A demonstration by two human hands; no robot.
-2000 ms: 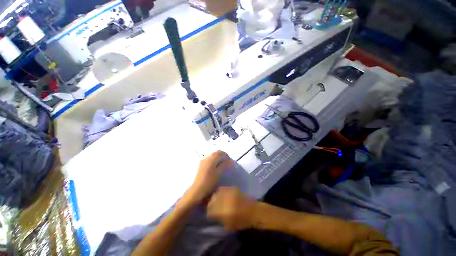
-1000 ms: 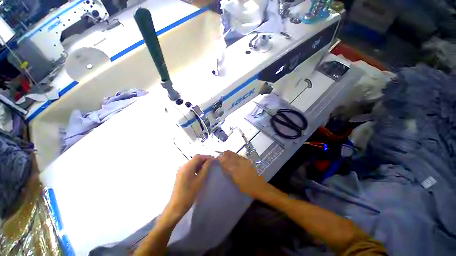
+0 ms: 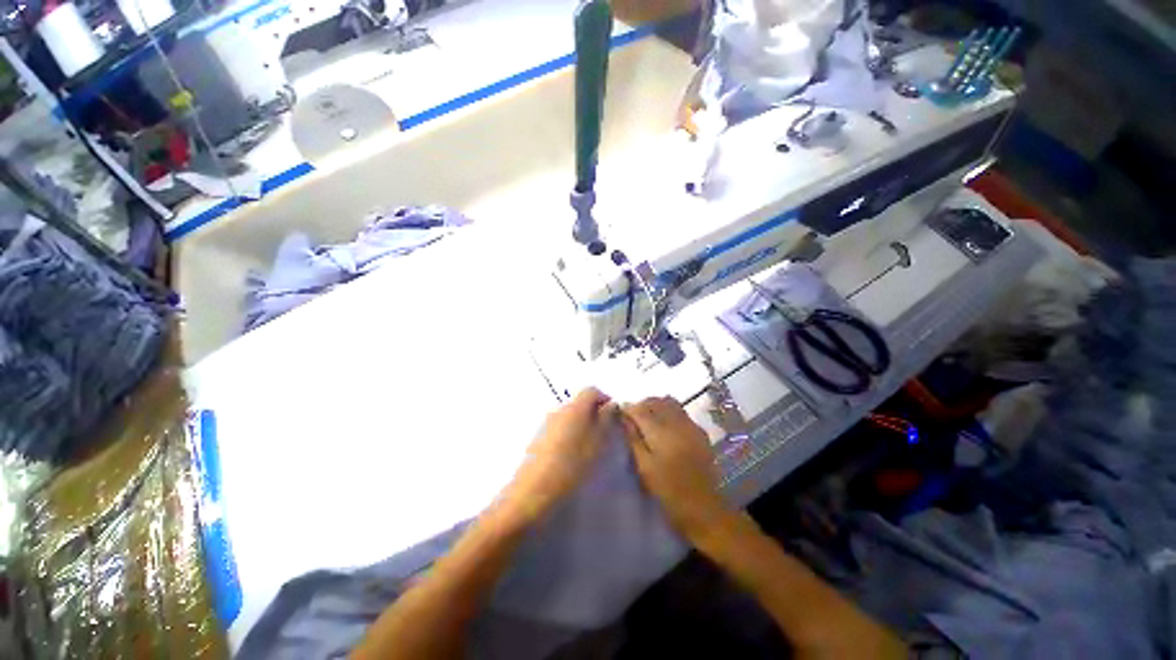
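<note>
A blue-grey garment piece (image 3: 580, 548) hangs from my hands over the table's front edge. My left hand (image 3: 568, 445) and my right hand (image 3: 671, 458) are side by side, fingertips nearly touching, pinching the cloth edge just in front of the presser foot. The white sewing machine head (image 3: 613, 303) stands right beyond them. The needle is too small and bright to tell. The cloth edge between the fingertips is mostly hidden.
Scissors (image 3: 838, 351) lie on a fabric scrap right of the head. A green rod (image 3: 591, 103) rises above the head. A crumpled blue-grey pile (image 3: 342, 258) lies at left. A large garment heap (image 3: 1032, 567) is at right. A neighbouring machine (image 3: 245, 65) stands beyond.
My right hand, blurred and lower two seconds ago, has come up beside my left at the cloth edge. Since one second ago both hold there; the view has shifted.
</note>
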